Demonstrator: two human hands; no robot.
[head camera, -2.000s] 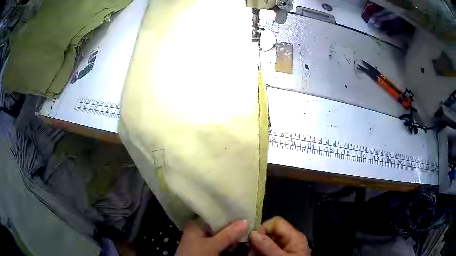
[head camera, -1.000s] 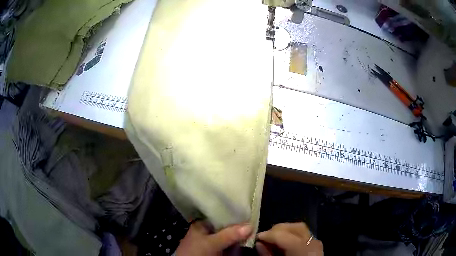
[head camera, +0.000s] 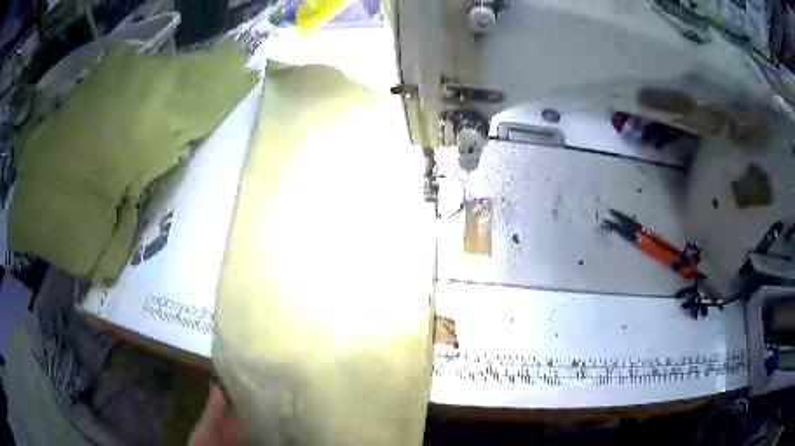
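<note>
A long pale olive garment panel (head camera: 322, 366), washed out white by the lamp, runs down the table and over its front edge. Its right edge lies at the presser foot (head camera: 431, 179) of the sewing machine (head camera: 418, 70). My left hand (head camera: 216, 423) is blurred at the bottom, beside the panel's lower left edge. It is cut off by the picture's edge, and its fingers are partly hidden, so its grip cannot be told. My right hand is out of the picture.
A stack of darker olive panels (head camera: 96, 165) lies left. Orange-handled snips (head camera: 662, 250) lie on the machine bed at right. A white plastic tub (head camera: 144, 33) stands behind the stack. A printed ruler (head camera: 593, 370) runs along the wooden front edge. Grey cloth hangs lower left.
The view has tilted up, showing more of the machine. My left hand has gone from the panel's lower end to its left edge. My right hand has left the picture.
</note>
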